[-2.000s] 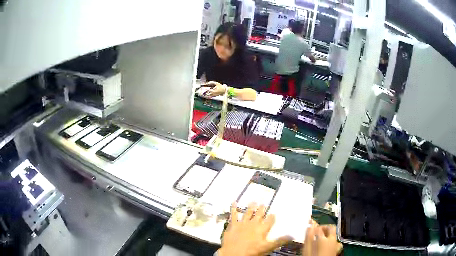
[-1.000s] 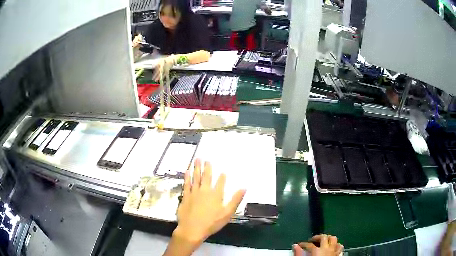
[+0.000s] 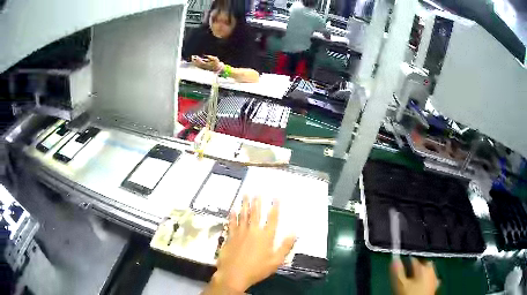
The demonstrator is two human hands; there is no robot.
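A phone front frame (image 3: 218, 189), black-edged with a white centre, lies on the white work plate (image 3: 306, 204). My left hand (image 3: 251, 248) is palm down over the plate, fingers spread, fingertips at the frame's lower right corner; whether they touch it is unclear. A second frame (image 3: 151, 169) lies to its left on the belt, with more frames (image 3: 75, 144) farther left. My right hand (image 3: 417, 279), partly cut off by the bottom edge, is bent around a thin pale strip-like piece (image 3: 395, 230) standing up in front of the black tray; blur hides what it is.
The black pocketed tray (image 3: 425, 210) lies on the green bench (image 3: 344, 236) beyond my right hand. A metal post (image 3: 370, 109) rises between plate and tray. A dark block (image 3: 310, 263) is at the plate's near-right corner. Racked panels (image 3: 248, 112) and a seated person (image 3: 222, 46) are opposite.
My right hand has moved right from beside the plate to below the black tray, and a pale strip now shows in it. My left hand stays over the plate. The camera view has shifted.
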